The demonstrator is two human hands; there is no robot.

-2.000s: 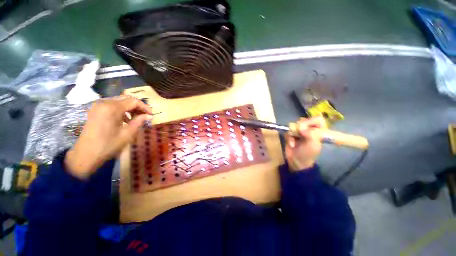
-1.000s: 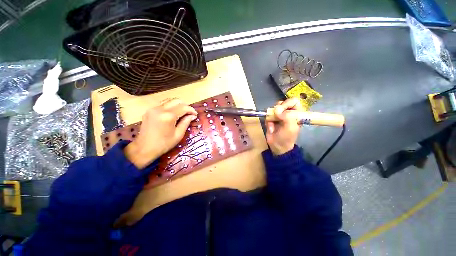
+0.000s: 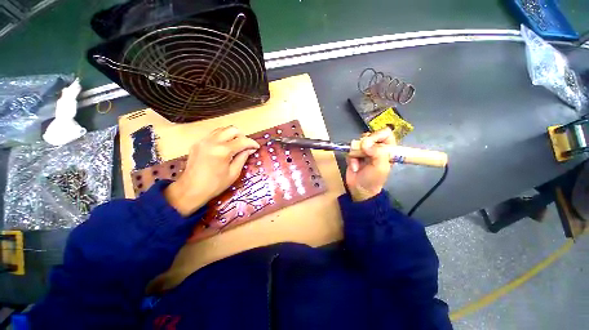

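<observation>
My right hand (image 3: 369,162) holds the soldering iron by its pale wooden handle (image 3: 420,156). Its dark barrel (image 3: 316,144) points left, with the tip over the upper rows of the reddish-brown fixture board (image 3: 284,174). My left hand (image 3: 216,164) is over the board's upper middle, thumb and fingertips pinched together close to the tip. What they pinch is too small to tell, perhaps a lead wire. Silvery round components sit in the holes, and thin dark lead wires (image 3: 248,193) fan across the board's middle. My left hand and sleeve hide part of the board's left side.
A tan work board (image 3: 297,222) lies under the fixture. A black fume extractor fan (image 3: 194,71) stands behind it. A pile of cut leads (image 3: 144,147) lies upper left. Left are a clear bag of metal parts (image 3: 39,174) and a white bottle (image 3: 64,119); right, a coil stand (image 3: 387,87) with yellow sponge (image 3: 391,122).
Since the oldest frame, my left hand has moved right, from the board's upper left edge to near the iron tip. Over the last second both hands have barely moved; the view shifted slightly.
</observation>
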